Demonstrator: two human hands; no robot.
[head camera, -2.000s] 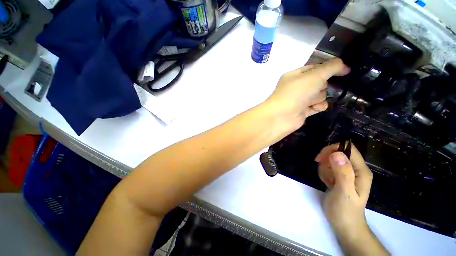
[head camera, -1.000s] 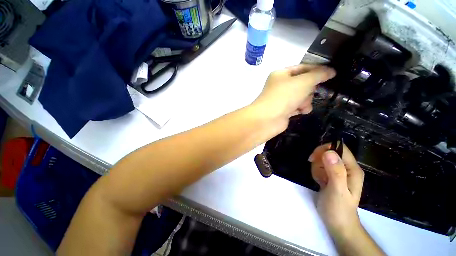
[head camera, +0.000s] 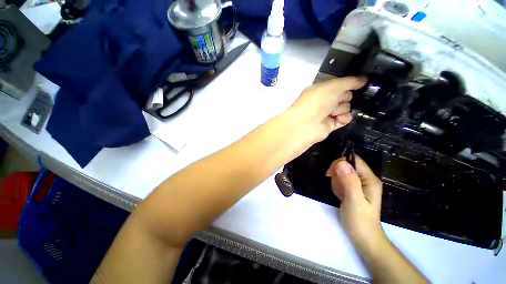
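Observation:
The sewing machine head is tilted back, showing its black, oily underside (head camera: 427, 105) above the dark oil pan (head camera: 444, 202). My left hand (head camera: 330, 105) reaches in from the left, its index finger extended to the metal parts at the underside's left end. Its other fingers are curled, and whether they hold anything is hidden. My right hand (head camera: 358, 188) is over the pan's front edge, below my left hand. It pinches a small dark two-pronged tool (head camera: 350, 154) between thumb and fingers, prongs pointing up toward the machine.
A brown-black oval piece (head camera: 284, 184) sits at the pan's left corner. Left of the machine are a spray bottle (head camera: 271, 55), a lidded metal mug (head camera: 202, 33), black-handled shears (head camera: 177, 102), navy fabric (head camera: 105, 83) and a white slip (head camera: 166, 133). A blue basket (head camera: 72, 222) is below the table.
The view has shifted, so the machine and tabletop items sit differently in the picture. My left hand stays at the underside, and my right hand still holds the dark tool, its prongs nearer my left hand.

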